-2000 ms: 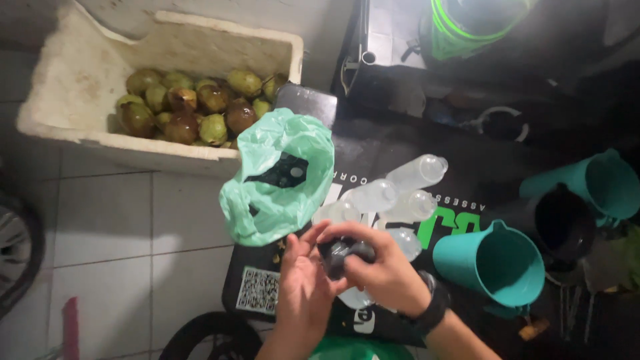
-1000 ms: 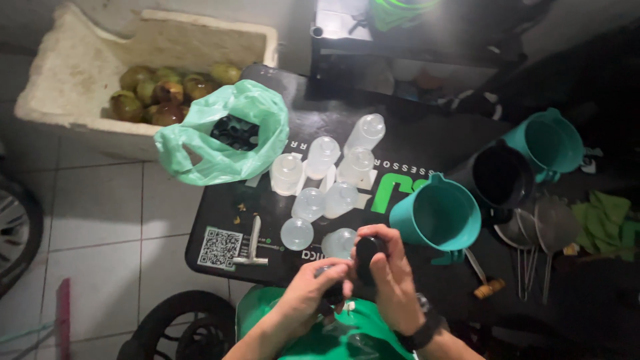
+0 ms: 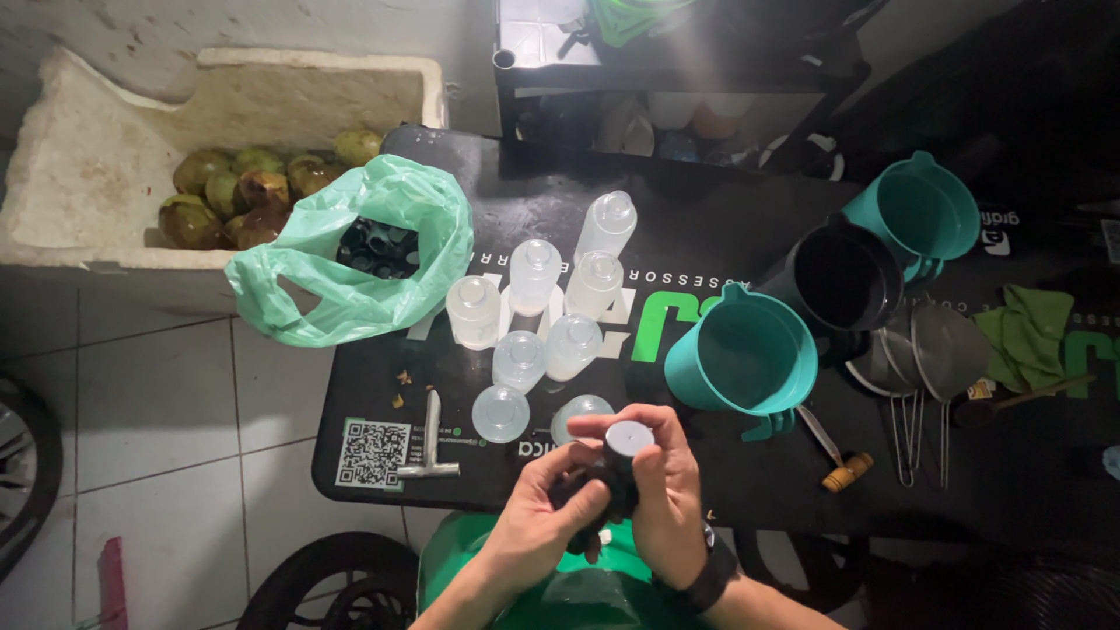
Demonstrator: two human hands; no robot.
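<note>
My right hand [image 3: 665, 481] grips a black cap [image 3: 629, 439] with a round grey-looking top, held between thumb and fingers. Beside it, my left hand [image 3: 551, 503] closes on more small black pieces, apparently caps, partly hidden by its fingers. Just beyond the hands stand several translucent plastic bottles [image 3: 521, 357] on the black table [image 3: 490, 197]; the nearest bottle [image 3: 582, 407] is partly covered by my right hand. A pale green plastic bag [image 3: 437, 197] lies open at the table's left edge, with black caps [image 3: 376, 249] inside.
Behind the bag, a foam box [image 3: 420, 87] holds green coconuts [image 3: 262, 188]. A metal T-shaped tool [image 3: 432, 437] lies at front left. Two teal pitchers [image 3: 744, 359], a black pitcher [image 3: 844, 276], strainers [image 3: 945, 350], a wooden-handled tool [image 3: 844, 464] and a green cloth [image 3: 1024, 337] are at right.
Both hands have moved away from the bag toward the table's near edge, still holding black pieces. The view has shifted considerably.
</note>
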